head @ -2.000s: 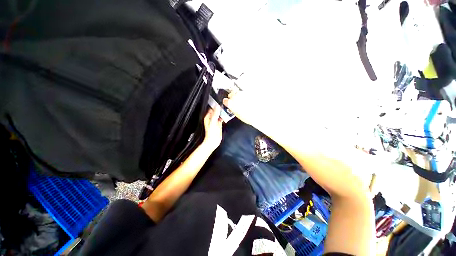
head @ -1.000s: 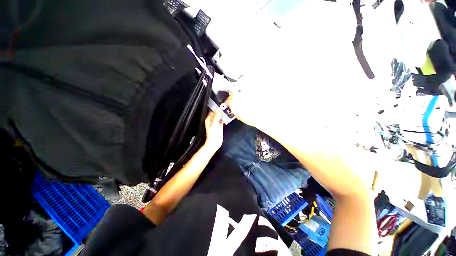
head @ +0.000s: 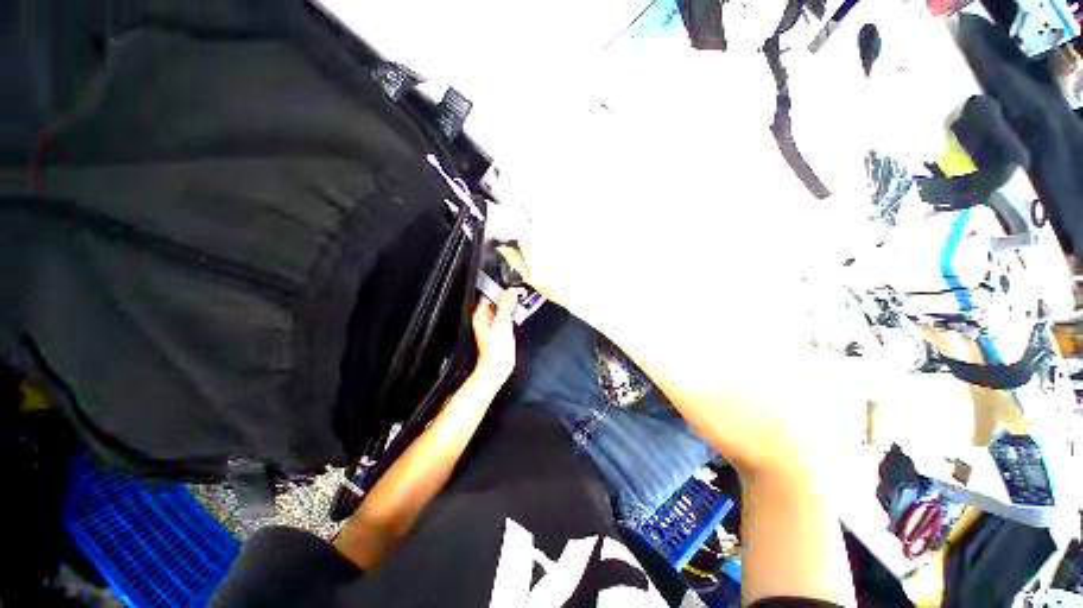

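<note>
A large black bag [head: 226,226] with a thin red line fills the left side, its gathered opening turned towards the middle. My left hand [head: 496,333] grips the bag's edge beside a short white strip [head: 531,304]. My right hand [head: 529,276] reaches across from the right, with its fingertips closed at the same edge, just above my left fingers. Glare washes out most of the right hand, and the exact spot between the fingertips is too small to make out. A thin white cord [head: 454,184] lies along the bag's rim.
An overexposed white table [head: 665,154] spans the top and right. A black strap [head: 786,125] and dark pieces lie on it. Red-handled scissors [head: 919,526] are at the lower right. A blue basket [head: 143,529] is at the lower left, another [head: 683,523] below my right forearm.
The view has shifted a little to the right, so the bag, strap and both hands sit further left in the picture. Both hands stay at the bag's edge.
</note>
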